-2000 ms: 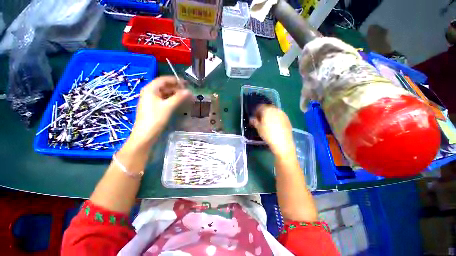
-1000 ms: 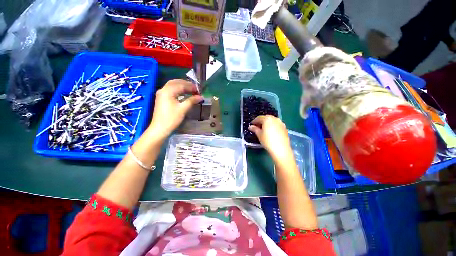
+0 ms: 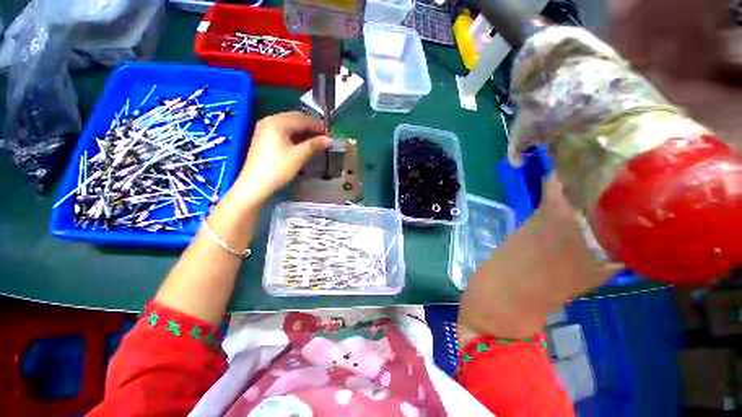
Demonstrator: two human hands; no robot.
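Note:
My left hand is at the hand press, thumb and fingertips pinched just above the steel fixture, beside the narrow ram. The thin shaft in this pinch is mostly hidden by my fingers and the ram. My right hand, blurred, is at the wrapped press lever, its fingers around the underside next to the red ball knob and partly hidden by it. The clear tub of pale shafts is nearest my body. The clear tub of black rings is right of the fixture.
A large blue tray heaped with shafts is on the left, a small red tray behind it. A clear tub stands behind the ring tub, a clear lid or tub right of it. A crumpled plastic bag lies far left.
My right hand has left the ring tub and moved right to the lever, whose knob has shifted right. My left hand moved from left of the fixture to under the ram and stays there.

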